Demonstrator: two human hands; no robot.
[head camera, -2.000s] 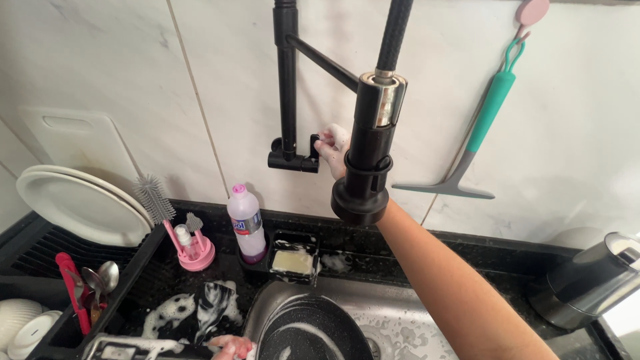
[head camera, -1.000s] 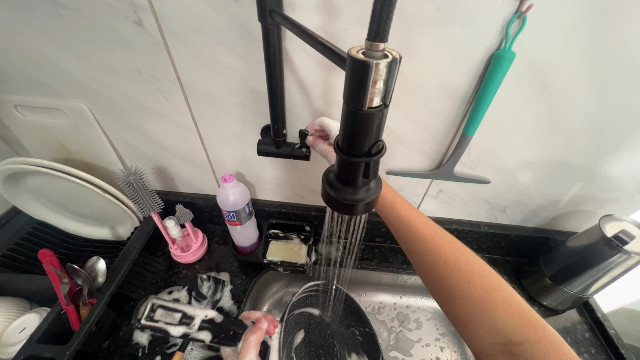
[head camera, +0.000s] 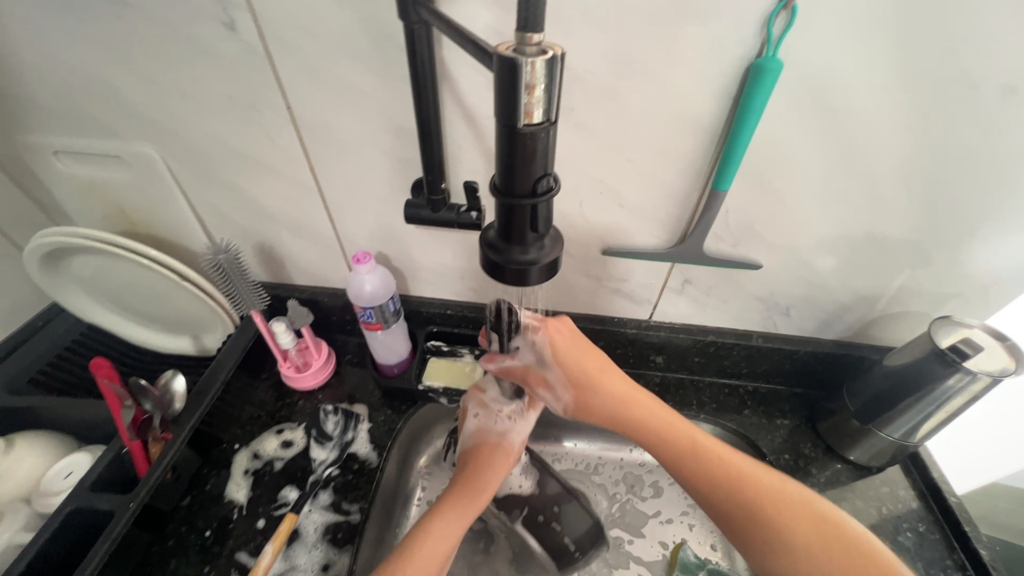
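Observation:
Water runs from the black spring faucet's spray head (head camera: 522, 256) onto both hands. My right hand (head camera: 548, 360) is soapy and closed around a dark utensil (head camera: 502, 324), whose kind I cannot tell. Just below it, my left hand (head camera: 498, 416) also grips this dark object, with foam on the fingers and wrist. Beneath the hands, a dark pan (head camera: 552, 512) lies tilted in the steel sink (head camera: 640, 480). Left of the sink, a soapy dark utensil with a wooden handle (head camera: 276, 544) rests on the counter. A pale soap bar (head camera: 450, 373) sits in a black tray behind the hands.
A pink-capped bottle (head camera: 376, 320) and a pink brush holder (head camera: 307, 368) stand left of the soap. The black dish rack (head camera: 184, 416) holds white plates (head camera: 132, 292) and spoons. A squeegee (head camera: 748, 128) hangs on the wall; a steel-and-black container (head camera: 912, 392) stands right.
My right hand has left the faucet lever and come under the spray head. Water, off in the oldest frame, is running. My left hand has moved in from the lower left to meet it.

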